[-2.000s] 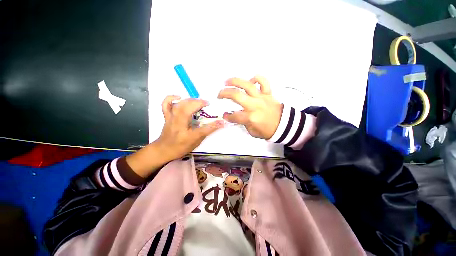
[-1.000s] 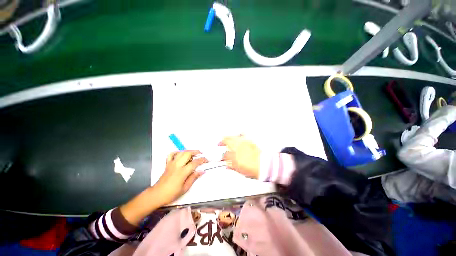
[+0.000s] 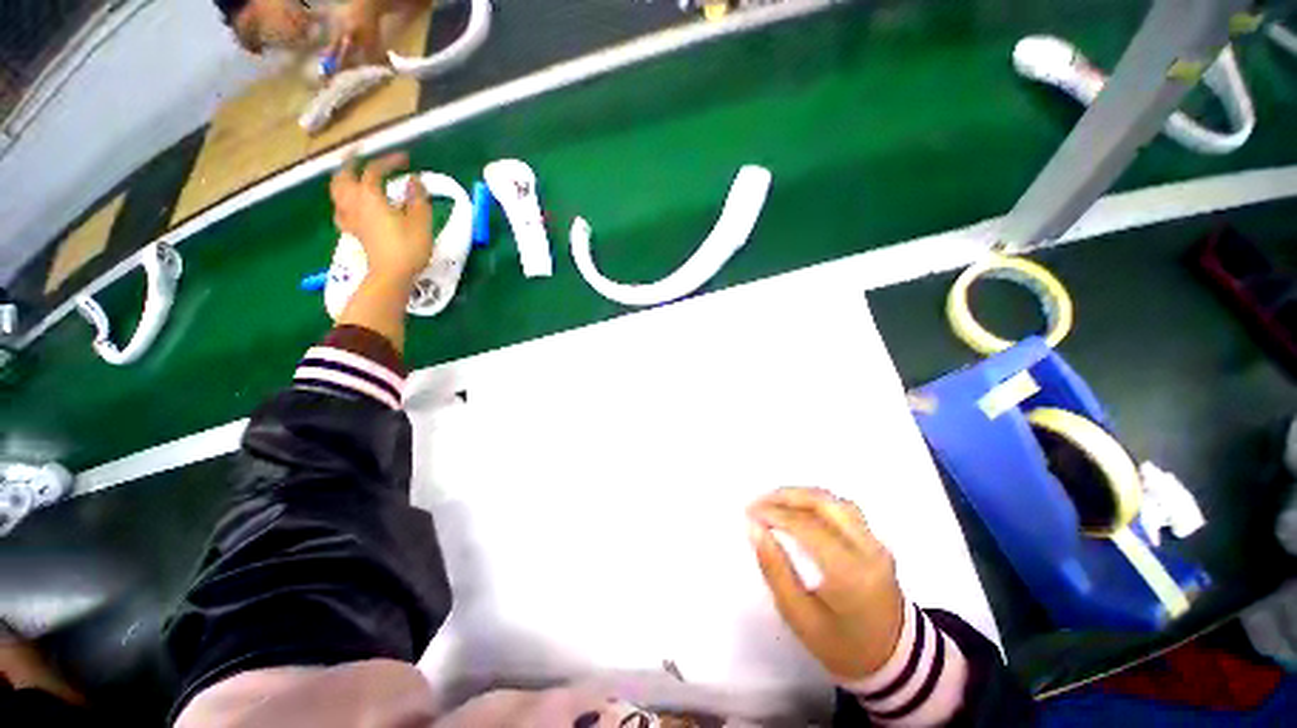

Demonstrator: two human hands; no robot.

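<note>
My left hand (image 3: 381, 228) is over the green belt, fingers spread, above white housing pieces (image 3: 444, 270) with round ends and blue cells (image 3: 481, 213) beside them. It partly covers these pieces, and I see nothing gripped. My right hand (image 3: 836, 583) is above the white sheet (image 3: 612, 455), fingers curled and thumb close to them. A white patch shows between thumb and fingers; whether it is the sheet or a held part, I cannot tell.
On the belt (image 3: 882, 142) lie a short white piece (image 3: 521, 216), a white curved arm (image 3: 676, 285) and other units. A blue tape dispenser (image 3: 996, 469) stands right, below a grey slanted post (image 3: 1109, 128). Another person's hands (image 3: 270, 22) work across the belt.
My left hand has moved from the sheet forward and left over the belt. My right hand has moved right, apart from it. The blue cell has left the sheet. The view has shifted.
</note>
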